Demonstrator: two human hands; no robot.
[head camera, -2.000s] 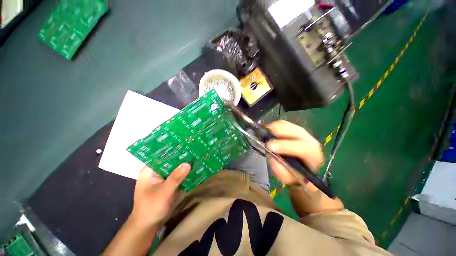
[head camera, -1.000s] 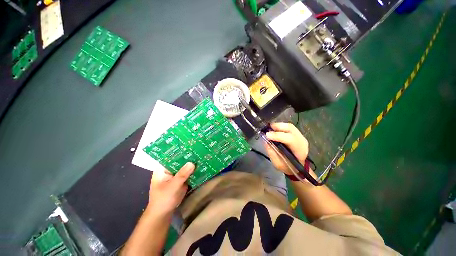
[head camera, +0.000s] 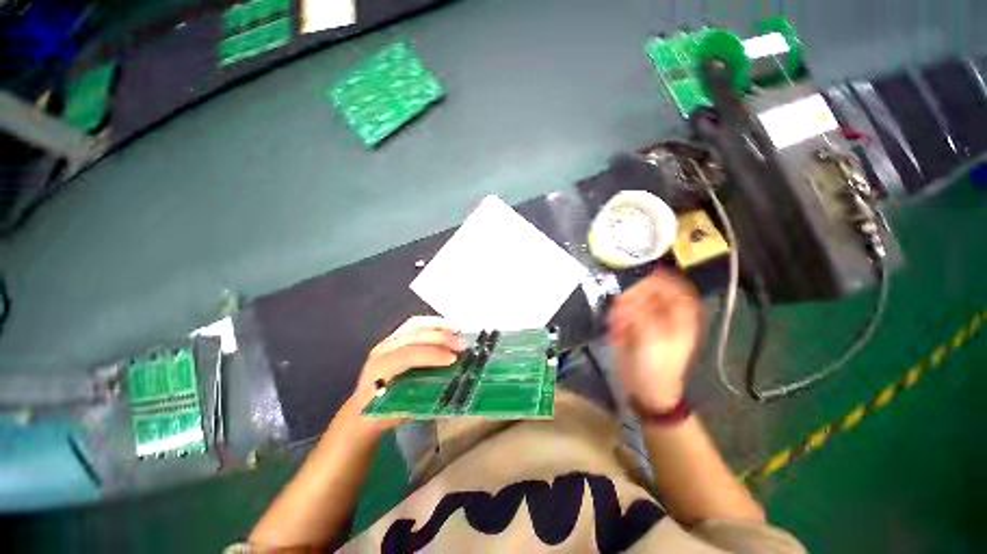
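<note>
My left hand holds a green circuit board panel by its left part, close to my body. The panel is tilted, and rows of dark components show on its visible face. My right hand is raised to the right of the panel, blurred, with no tool visible in it; its finger positions are unclear. The white sheet lies on the black bench ledge just beyond the panel. The soldering iron itself is not clearly visible; its cable loops near the feeder.
The solder waste cup and yellow sponge stand before the dark solder feeder. A green wire reel stands behind it. One board lies on the grey-green conveyor. More boards are at the left.
The panel has been turned to show its component side and lowered towards my body. My right hand has let go of the soldering iron. The view has swung to the right.
</note>
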